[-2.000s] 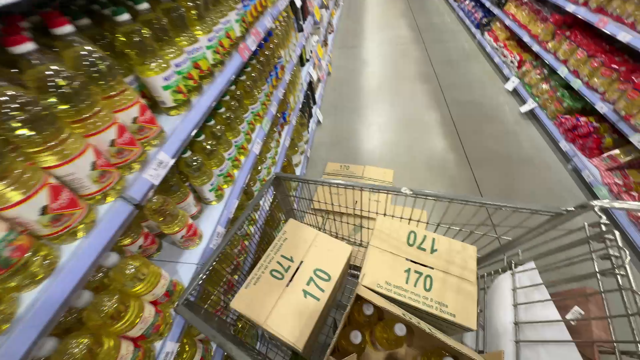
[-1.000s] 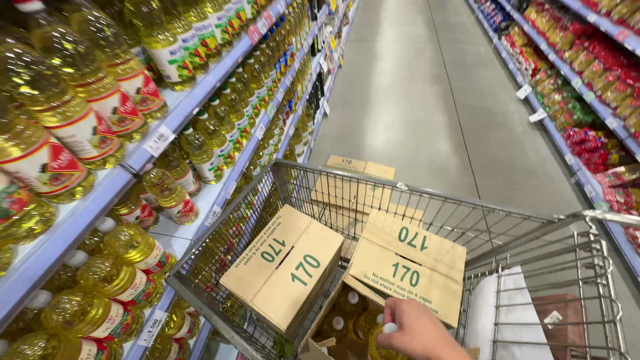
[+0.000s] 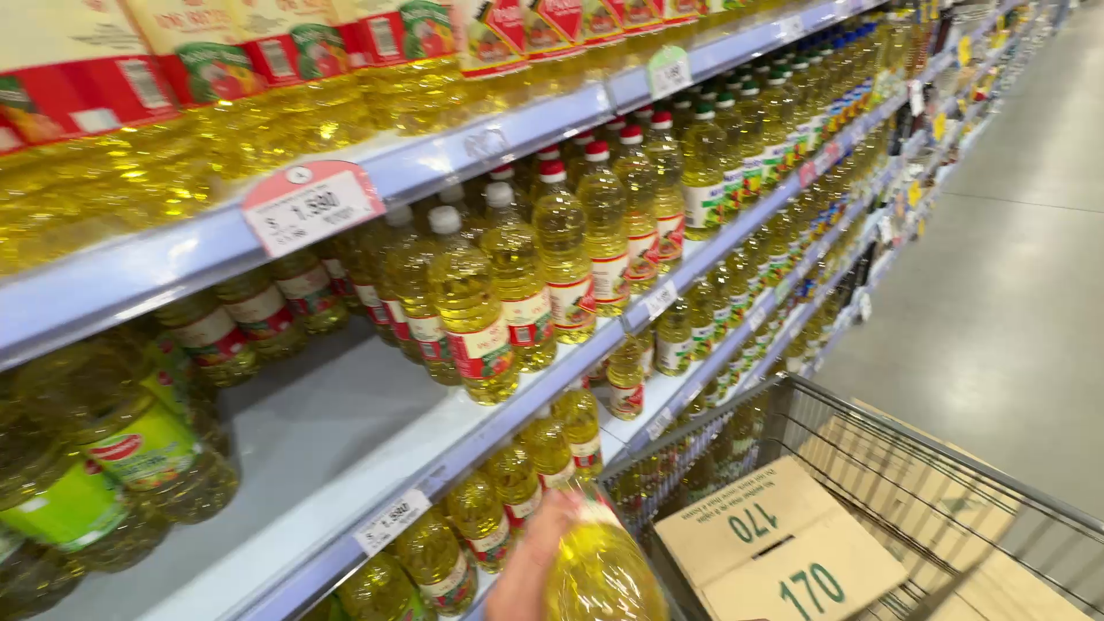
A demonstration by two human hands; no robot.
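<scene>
My left hand [image 3: 530,565], by its position, is at the bottom centre, wrapped around the left side of a clear plastic bottle of yellow oil [image 3: 604,573]. The bottle is tilted and its lower part is cut off by the frame edge. It is close in front of a lower shelf row of oil bottles [image 3: 479,513]. To its right, a cardboard box marked 170 [image 3: 828,565] lies in the wire shopping cart [image 3: 780,405]. Above, white-capped oil bottles [image 3: 479,345] stand on the middle shelf [image 3: 319,448]. I cannot make out my right hand.
Large oil bottles [image 3: 259,112] fill the upper shelf [image 3: 448,142]. Green-labelled bottles [image 3: 142,448] stand at the left. Price tags [image 3: 315,207] hang on the shelf edges. More cardboard [image 3: 914,483] shows through the cart's wire side, beside the grey aisle floor [image 3: 983,285].
The view has swung left toward the shelves. One second ago my right hand was at the open box of bottles in the cart; now a hand holds an oil bottle near the shelf.
</scene>
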